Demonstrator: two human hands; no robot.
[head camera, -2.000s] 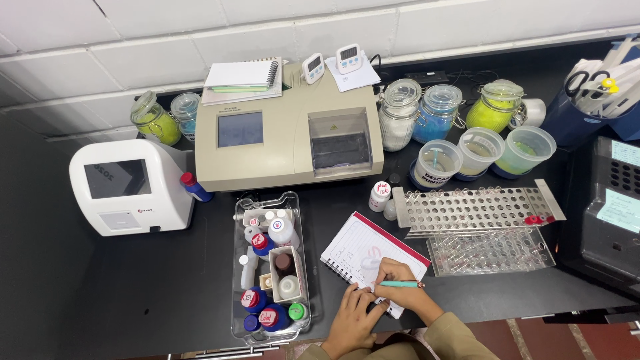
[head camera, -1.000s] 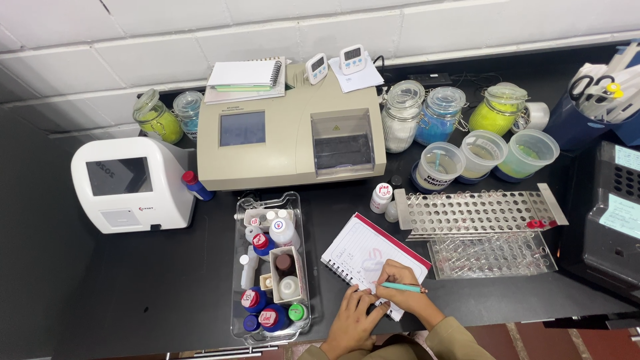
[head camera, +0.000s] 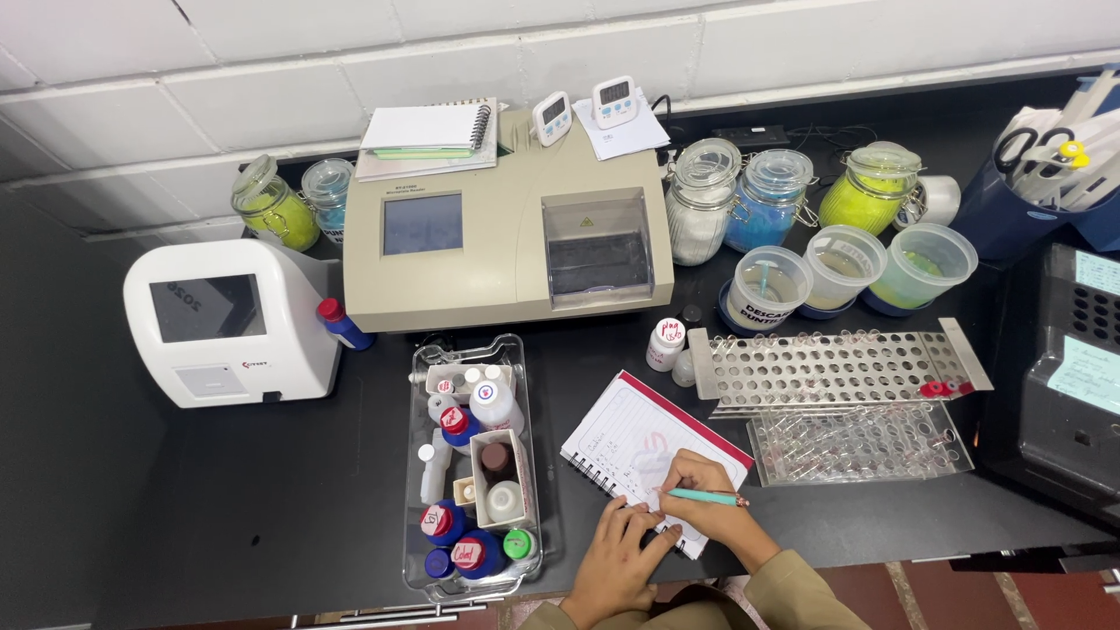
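A spiral-bound notebook (head camera: 626, 429) with handwriting on its page lies tilted at the front of the black bench. My right hand (head camera: 707, 499) grips a turquoise pen (head camera: 707, 497), its tip at the page. The fingers of my left hand (head camera: 619, 556) rest spread on the notebook's lower, spiral edge. Left of the notebook stands a clear plastic tray (head camera: 535, 411) of reagent bottles. Behind the notebook are a white bottle with red writing (head camera: 666, 344) and a smaller translucent bottle (head camera: 684, 368).
A beige microplate reader (head camera: 503, 254) and a white analyzer (head camera: 236, 324) stand behind. To the right are a metal tube rack (head camera: 822, 372), a clear rack (head camera: 862, 446) with tubes, plastic cups (head camera: 767, 284), glass jars (head camera: 702, 206) and a black device (head camera: 1041, 385) at the edge.
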